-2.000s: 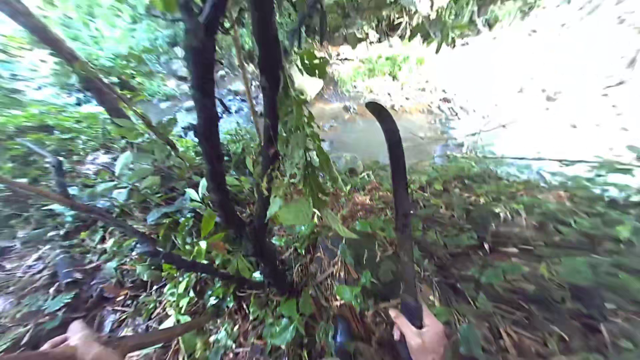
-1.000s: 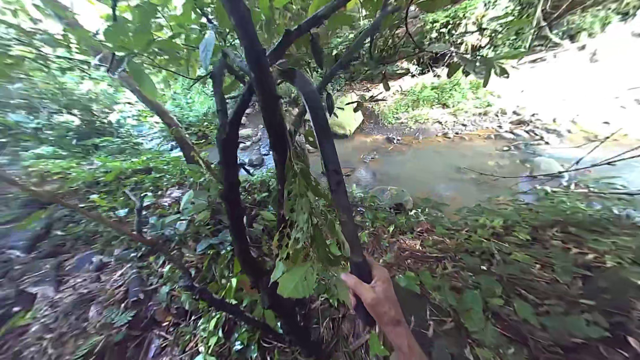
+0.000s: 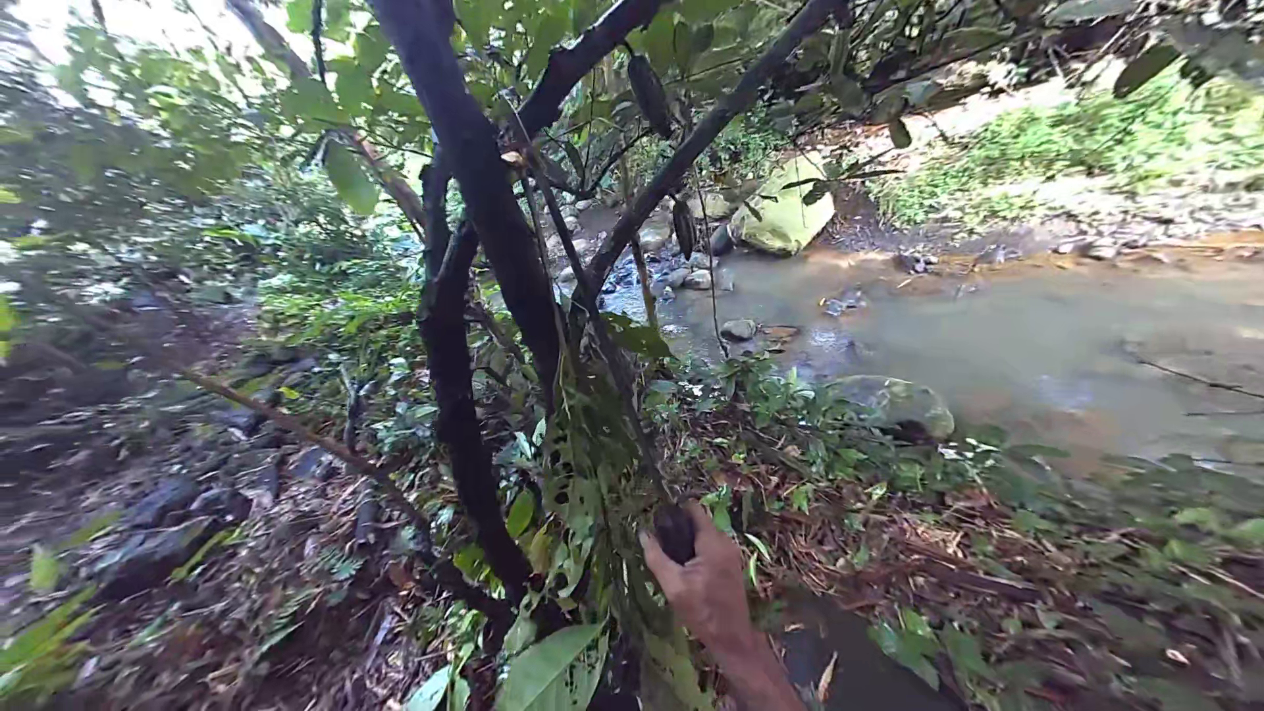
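Note:
My right hand (image 3: 703, 578) is closed around the dark handle (image 3: 674, 533) of a machete, low and right of centre. Its blade is hard to tell from the dark branches and hanging leaves ahead of it. Insect-eaten green leaves (image 3: 583, 504) hang just left of the hand, against a dark multi-stemmed tree trunk (image 3: 499, 227). Dark elongated pods (image 3: 648, 94) hang from the upper branches. My left hand is out of view.
A thin bare branch (image 3: 296, 430) slants across the left side. Beyond the tree runs a shallow muddy stream (image 3: 997, 341), with a mossy boulder (image 3: 785, 212) and a rounded rock (image 3: 894, 403) at its edges. Dark stones (image 3: 163, 553) and leaf litter cover the ground at left.
My left hand, at the lower left two seconds ago, has left the view. The machete, upright and plainly visible then, now points away among the stems. The view has shifted up towards the branches.

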